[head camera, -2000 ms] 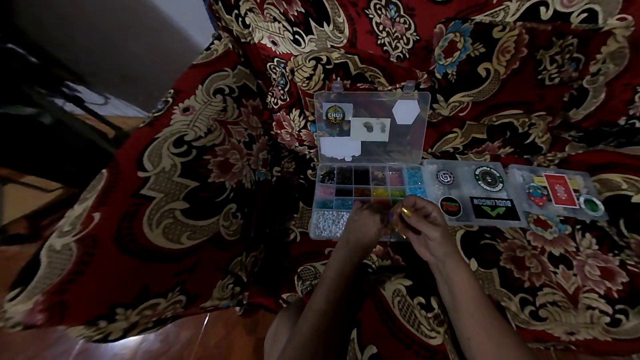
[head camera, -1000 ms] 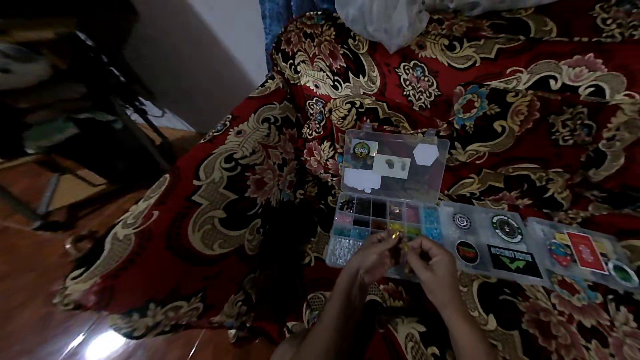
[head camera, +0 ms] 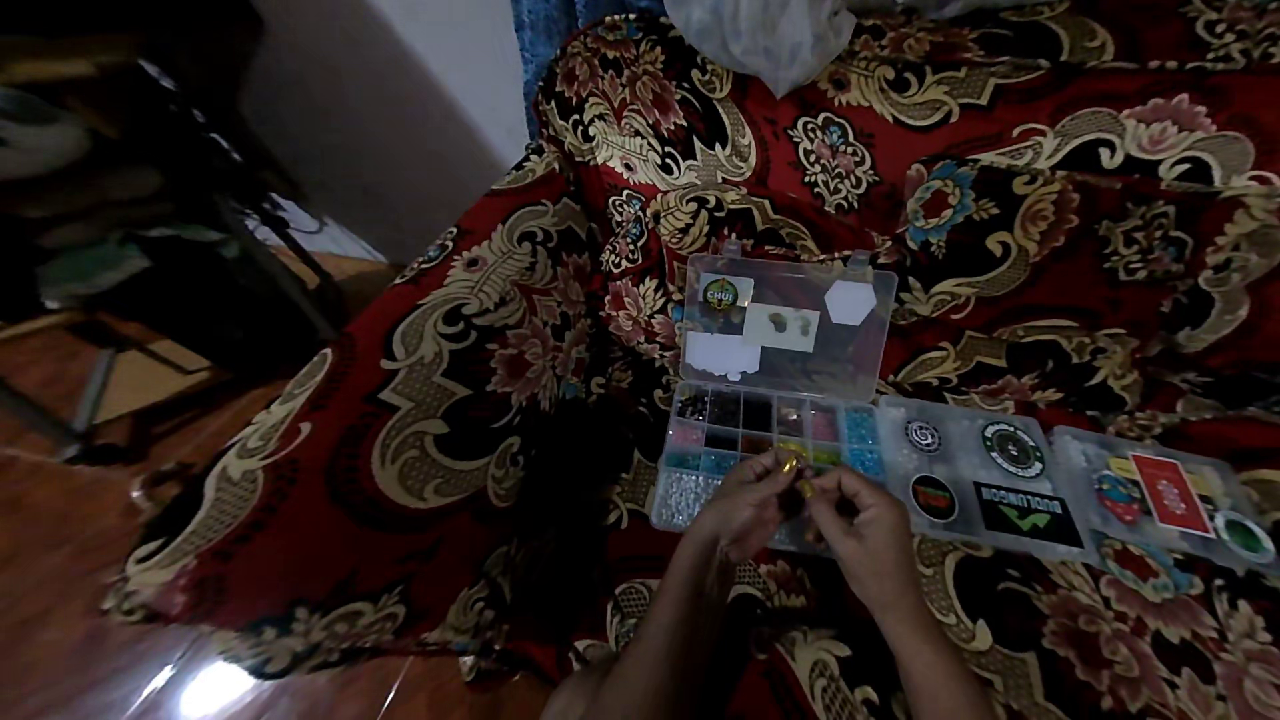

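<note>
My left hand point(head camera: 745, 508) and my right hand point(head camera: 858, 525) meet over the front part of an open clear plastic compartment box point(head camera: 684, 499). Between the fingertips of both hands are small yellow pieces point(head camera: 806, 488), too small to name. Dark, pink, yellow, green, blue and clear beads fill the box's compartments; blue beads point(head camera: 862, 428) lie right of my hands. The raised transparent lid point(head camera: 850, 360) leans back, with stickers and paper pieces on it. My hands hide some of the front compartments.
Right of the open box lie two closed plastic cases point(head camera: 960, 470), point(head camera: 1090, 470) with round and rectangular stickers. A red patterned cloth point(head camera: 480, 400) covers the seat beneath. A pale plastic bag point(head camera: 770, 35) lies at the back. A dark metal-framed stand point(head camera: 90, 390) is at the left, on the tiled floor point(head camera: 60, 560).
The view has shifted since the oldest frame, bringing the plastic bag into sight. My hands stay together over the box's front, with small finger movements.
</note>
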